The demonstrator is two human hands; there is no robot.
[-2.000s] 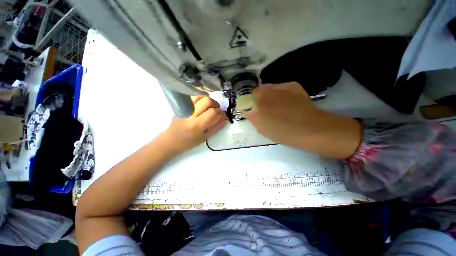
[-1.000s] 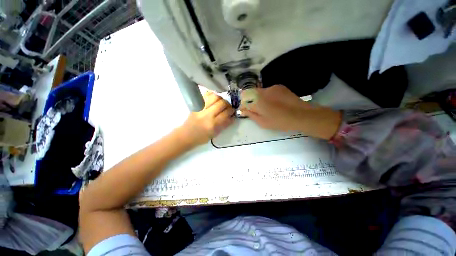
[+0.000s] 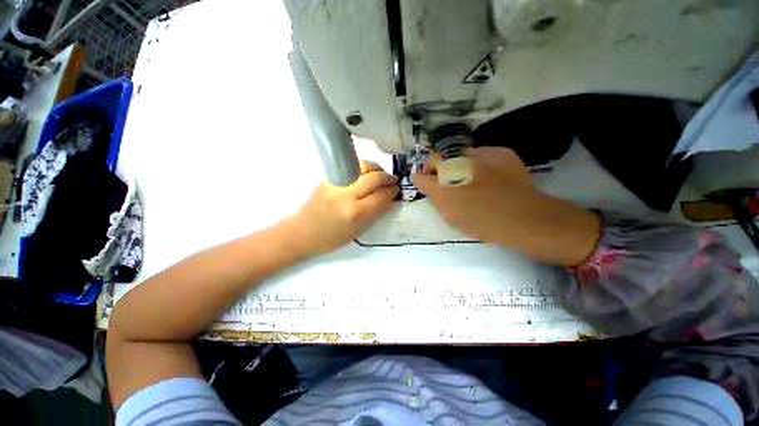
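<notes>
The sewing machine head point(image 3: 533, 66) stands over the white table. The presser foot and needle point(image 3: 411, 166) are between my fingertips. My left hand point(image 3: 349, 208) is left of the foot, fingertips pressed down by a small dark edge of fabric. My right hand point(image 3: 483, 195) is right of the foot, fingers pinched close to the needle, partly behind the tension assembly point(image 3: 453, 154). The little cloth at the foot is mostly hidden, so what each hand grips is unclear. Black fabric point(image 3: 582, 125) lies behind my right hand, under the machine arm.
The lamp tube point(image 3: 326, 125) hangs just left of the needle. A blue basket point(image 3: 121, 125) with black and floral pieces point(image 3: 125, 237) is left of the table point(image 3: 208, 125). White cloth point(image 3: 724, 112) hangs at right. A dark-handled tool point(image 3: 745, 208) lies at far right.
The view has shifted, so the machine head appears further right and larger. Both hands stay at the presser foot, with only small finger changes. The black fabric remains behind the right hand.
</notes>
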